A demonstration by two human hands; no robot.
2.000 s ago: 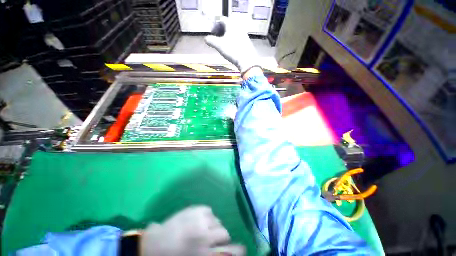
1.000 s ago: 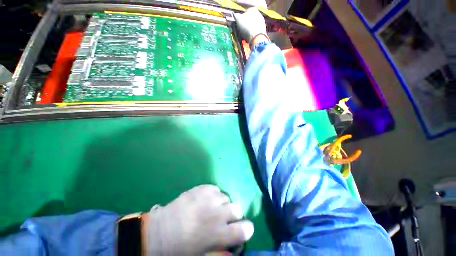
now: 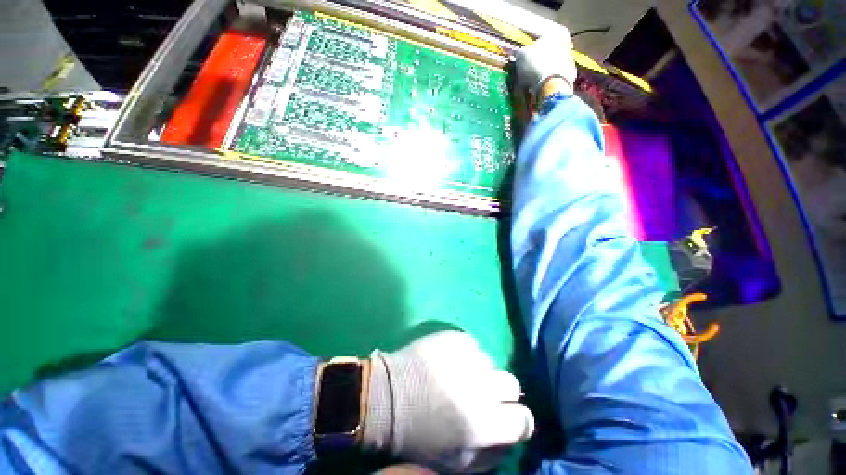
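A large green circuit board [image 3: 445, 107] with pale rows at its left side lies inside the grey metal carrier frame [image 3: 306, 174] beyond the mat. A bright glare lies on its near part. My right hand [image 3: 545, 61], in a white-grey glove, is at the frame's far right corner; its fingers are partly hidden, so its grip is unclear. My left hand [image 3: 450, 399], also gloved, is low over the near part of the green work mat [image 3: 185, 250], fingers curled. Whether it holds something cannot be told.
A red surface [image 3: 215, 90] shows in the frame's left part. Orange-handled cutters [image 3: 688, 320] are at the mat's right edge. Populated boards [image 3: 46, 125] are at the far left. A yellow-black striped rail [image 3: 501, 26] runs behind the frame. Posted sheets hang at the right.
My right hand has come down from above the striped rail to the frame's far right corner. My left hand stays low over the mat. The view has tilted down and turned.
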